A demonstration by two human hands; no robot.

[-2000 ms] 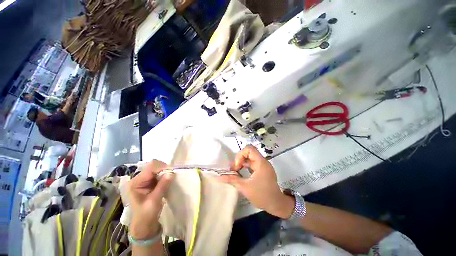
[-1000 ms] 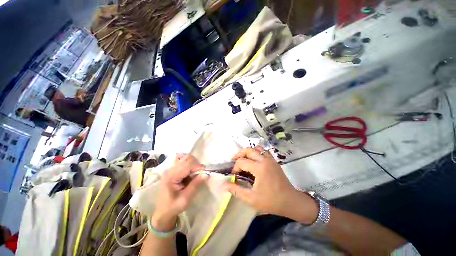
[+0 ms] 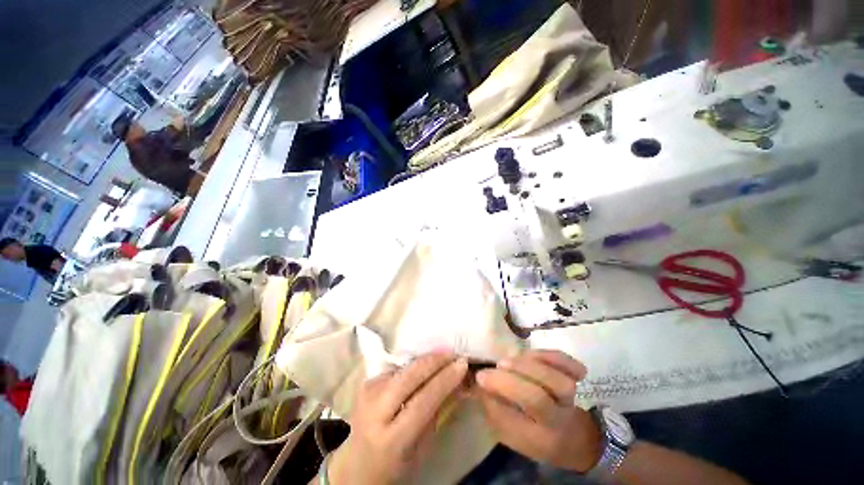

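Observation:
A beige panel [image 3: 426, 303] lies on the white table in front of the sewing machine and hangs over its front edge. My left hand [image 3: 407, 412] pinches the panel's edge between thumb and fingers. My right hand [image 3: 535, 407] pinches the same edge just to the right, close beside the left. A short dark part of the edge shows between the fingertips. The yellow line on the panel is mostly hidden by my hands. The needle area [image 3: 568, 275] is beyond and right of my hands, not touching them.
A bundle of panels [image 3: 161, 360] with yellow lines hangs at left, with narrow beige strip loops [image 3: 248, 407]. Red-handled scissors [image 3: 701, 282] and a purple tool [image 3: 638, 235] lie at right. A beige heap [image 3: 540, 85] lies beyond the sewing machine [image 3: 663, 142]. People work behind at left.
My hands have come closer together along the panel's edge, the left moving right. The panel has folded and spread more on the table. The view has shifted, so the machine sits farther right.

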